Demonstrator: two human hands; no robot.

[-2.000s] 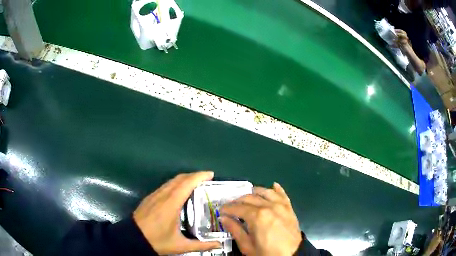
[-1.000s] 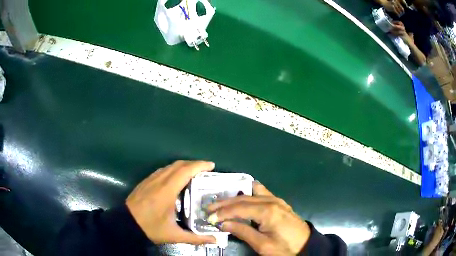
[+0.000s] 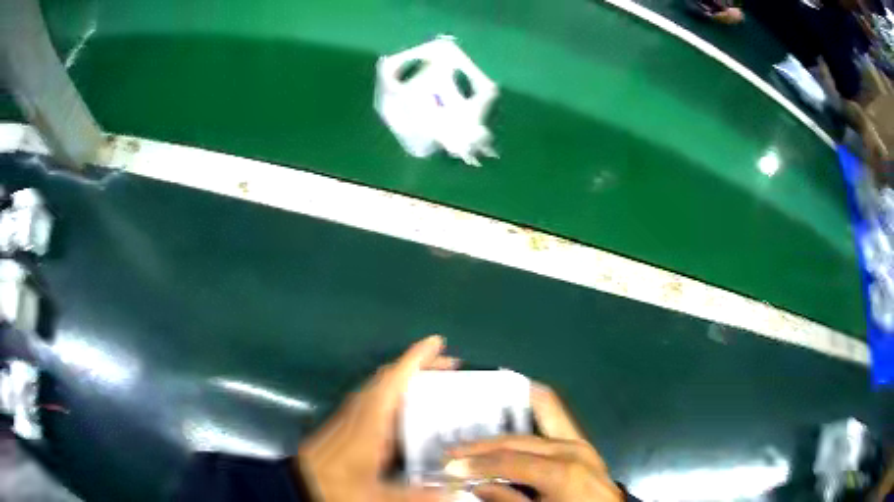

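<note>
A white plug-in housing (image 3: 463,407) is held between both hands at the bottom middle, over the dark green bench (image 3: 294,294). My left hand (image 3: 365,441) grips its left side, bare, thumb low and fingers along the upper edge. My right hand (image 3: 554,456) is at its lower right, fingers bent over the face. The picture is blurred, so the inside of the housing and any wires in it cannot be made out.
Another white unit (image 3: 436,103) lies on the green belt (image 3: 627,157) beyond the whitish rail (image 3: 471,230). A grey post (image 3: 49,83) stands upper left. White modules (image 3: 22,294) are at the far left, another unit (image 3: 841,456) lower right. A blue mat (image 3: 880,333) and a person's hand (image 3: 727,15) show right.
The belt unit has shifted right in the picture. The view has shifted, showing more modules at left. My hands still hold the housing, whose coloured wires no longer show.
</note>
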